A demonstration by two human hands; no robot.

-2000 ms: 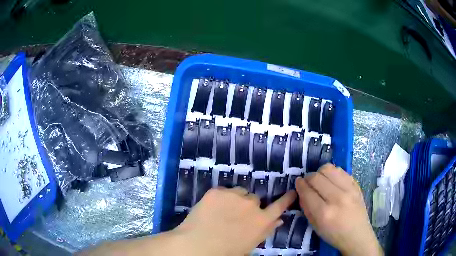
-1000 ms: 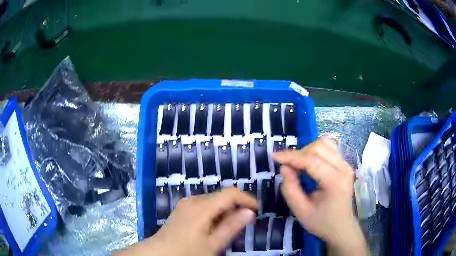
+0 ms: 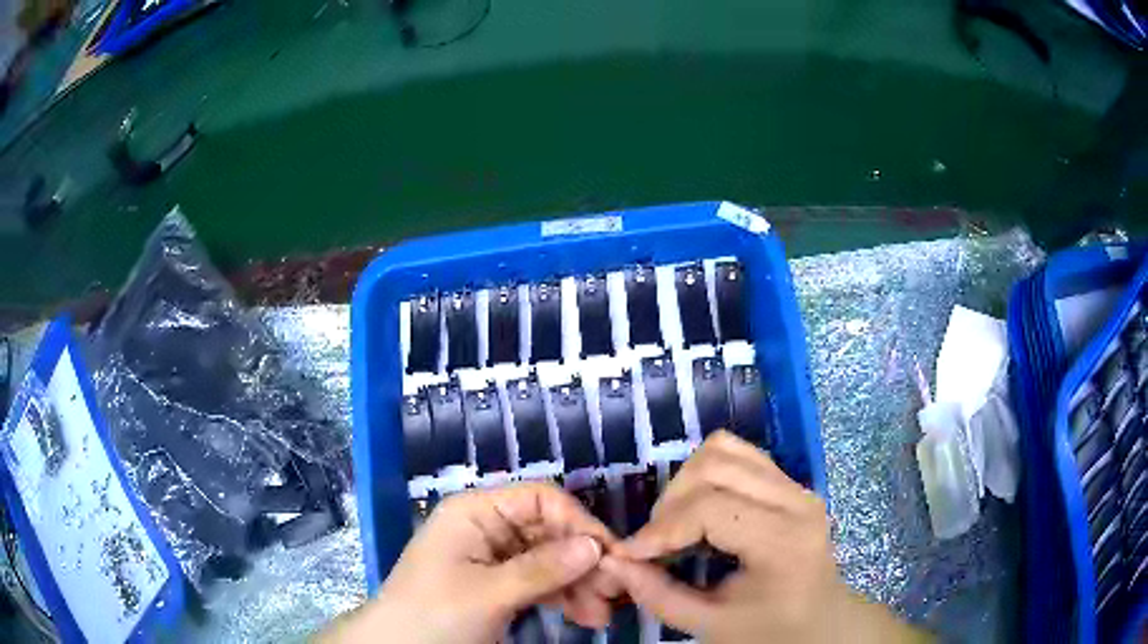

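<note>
Black curved plastic parts [image 3: 594,315] stand in rows in a blue tray [image 3: 378,377], with white strips between them. Most in the upper rows show a small dot at the top end. My left hand [image 3: 504,554] and my right hand [image 3: 737,541] are over the lower rows, their fingertips touching at a point in the middle. Whatever is between the fingertips is too small or hidden to tell. The hands cover much of the lower rows.
A clear bag of black parts [image 3: 214,415] lies left of the tray. A small-parts tray [image 3: 95,516] is at far left. A white tissue [image 3: 969,365] and a translucent bottle [image 3: 947,478] lie right. Stacked blue trays [image 3: 1039,340] are at the right edge. A green belt [image 3: 567,126] runs behind.
My hands were apart over the tray a second ago; now their fingertips meet above its lower rows. The right hand has moved left and down. The camera view has shifted.
</note>
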